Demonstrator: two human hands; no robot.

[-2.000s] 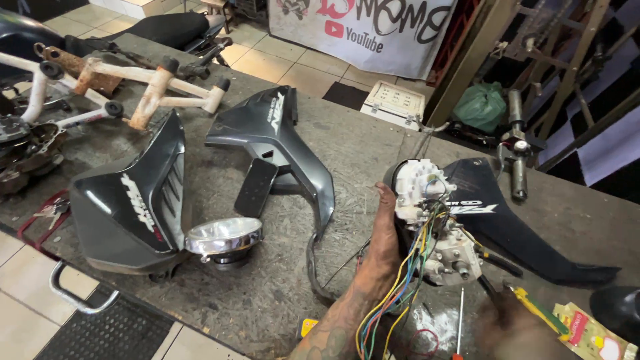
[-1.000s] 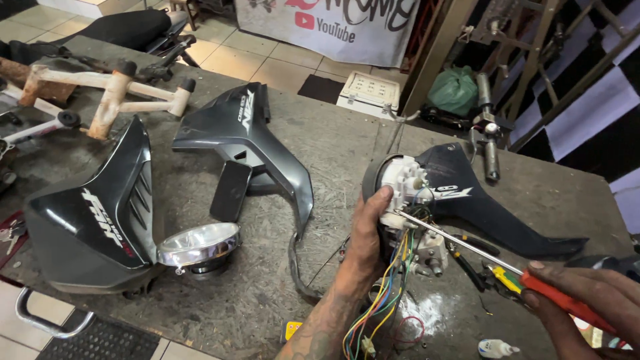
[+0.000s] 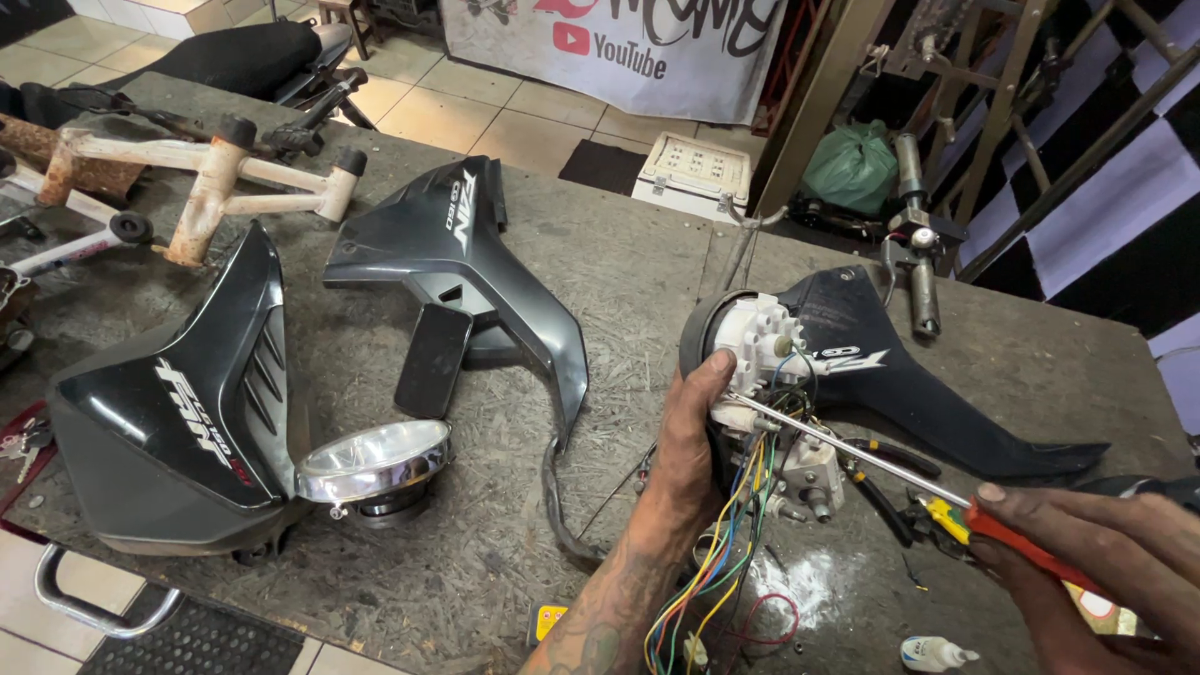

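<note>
My left hand (image 3: 689,441) grips the motorcycle instrument cluster (image 3: 757,342), a round black housing with a white plastic back, thumb along its rim. Colored wires (image 3: 727,553) hang from it. In my right hand (image 3: 1087,544) is a screwdriver (image 3: 862,455) with a red handle and long metal shaft. Its tip touches or lies very near the lower part of the white back; the exact contact cannot be told. Black-and-yellow pliers (image 3: 881,502) lie on the bench beyond the wires, near a dark plastic fairing (image 3: 900,394).
On the workbench (image 3: 637,281) lie another fairing (image 3: 506,262), a phone (image 3: 433,361), a round headlight (image 3: 375,464), a fuel tank cover (image 3: 178,441) and a rusty white frame (image 3: 216,183). A small white bottle (image 3: 937,653) sits at the near edge, beside white powder (image 3: 806,586).
Two seconds ago my right hand was blurred low near the bench and the screwdriver stood below the cluster. One second ago it was held with its tip at the white back, where it remains.
</note>
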